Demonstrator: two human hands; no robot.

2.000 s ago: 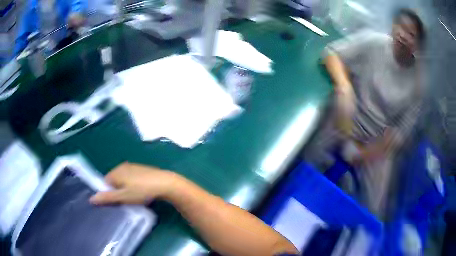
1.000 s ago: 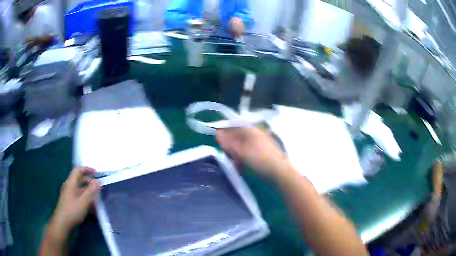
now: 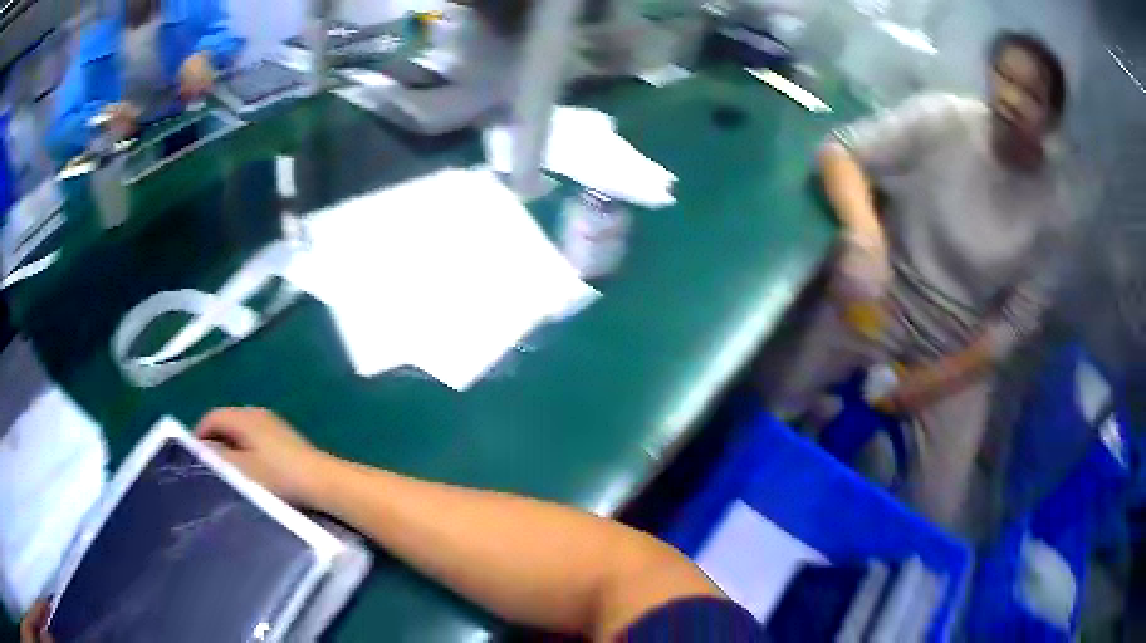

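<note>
A dark grey tablet back cover (image 3: pixel 176 546) with wrinkled clear film lies in white foam sleeves at the lower left, cut off by the bottom edge. My right hand (image 3: pixel 258 452) rests at the cover's upper right edge, on the white border; its fingertips are partly hidden behind the edge, so its grip cannot be told. My left hand (image 3: pixel 38 621) shows only as a few fingertips at the cover's lower left edge, mostly out of the picture.
White sheets (image 3: pixel 440 270) lie mid-bench near a post (image 3: pixel 538 113) and a labelled bottle (image 3: pixel 594 235). A white strap loop (image 3: pixel 189 329) is left of them. A blue tote (image 3: pixel 804 484) with parts stands right of the bench. A person (image 3: pixel 949 226) sits beyond it; another in blue works far left.
The view has swung right since one second ago, so the cover sits further left. My right hand has moved from above the cover's corner, near the strap, to its upper right edge.
</note>
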